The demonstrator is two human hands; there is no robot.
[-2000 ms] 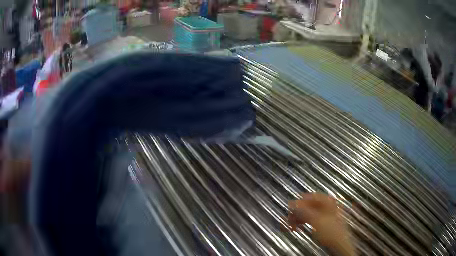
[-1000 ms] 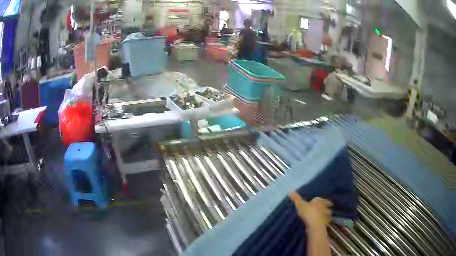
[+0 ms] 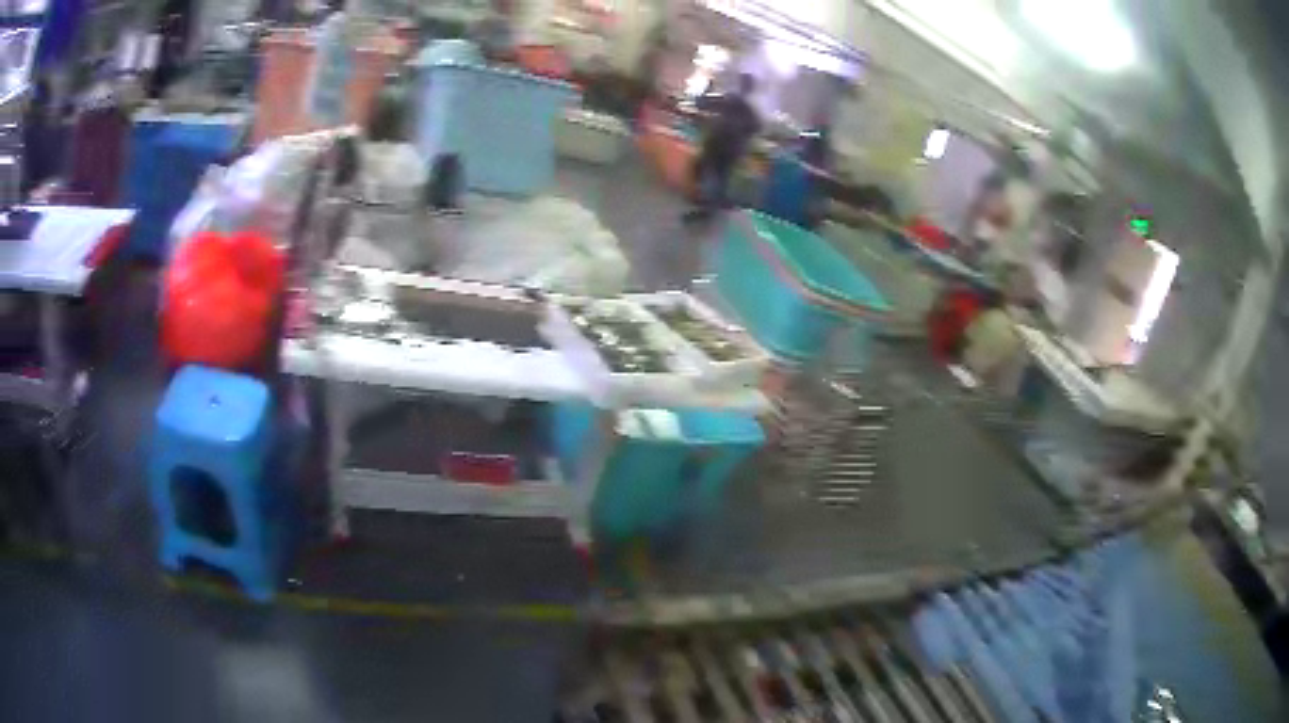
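Observation:
Blue ribbed fabric (image 3: 1089,622) lies over the far end of the metal tubes (image 3: 820,678) at the lower right. The tubes are blurred and cut off by the bottom edge. The rack's edge rail (image 3: 848,582) runs along the tube ends. An olive strip of fabric (image 3: 1223,607) lies to the right of the blue fabric. Neither of my hands is in the picture.
A white worktable (image 3: 452,365) with trays stands ahead. A blue stool (image 3: 212,466) and a red bag (image 3: 222,300) are at the left. Turquoise bins (image 3: 799,276) stand beyond the rack. A person (image 3: 728,141) is far back. A yellow line (image 3: 410,607) crosses the floor.
The view has turned, so the rack has moved down and right. The hand and the folded navy and light-blue fabric under it have left the picture.

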